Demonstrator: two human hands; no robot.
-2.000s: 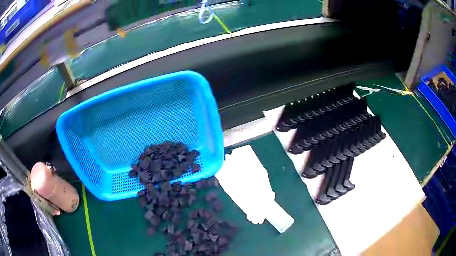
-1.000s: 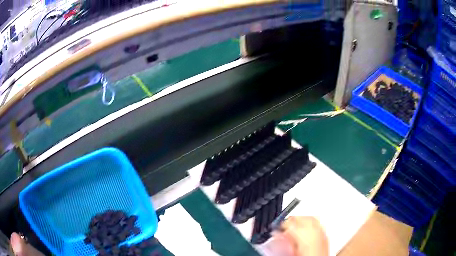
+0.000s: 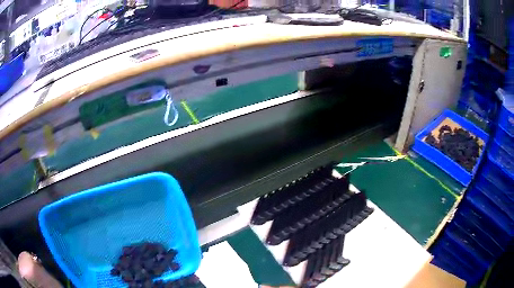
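Black finished parts (image 3: 313, 222) lie in slanted rows on the white sheet (image 3: 389, 242), right of centre. The front row is shorter and reaches near the bottom edge. Small black pieces (image 3: 143, 263) are piled in the tipped blue basket (image 3: 194, 242) and spill over its front rim. A thin sliver of skin shows at the bottom edge, left of the front row; it seems to be my right hand (image 3: 277, 286). Its fingers and anything in them are cut off. My left hand is not in view.
A white cloth (image 3: 228, 267) lies right of the basket. The pink bottle (image 3: 35, 271) is at the lower left. A blue tray (image 3: 444, 164) of black pieces sits at the far right, beside stacked blue crates (image 3: 473, 225). A wood-edged shelf (image 3: 236, 42) crosses above.
The view has swung right and up. A hand over the front row one second ago has drawn down to the bottom edge. The front row has more parts than two seconds ago.
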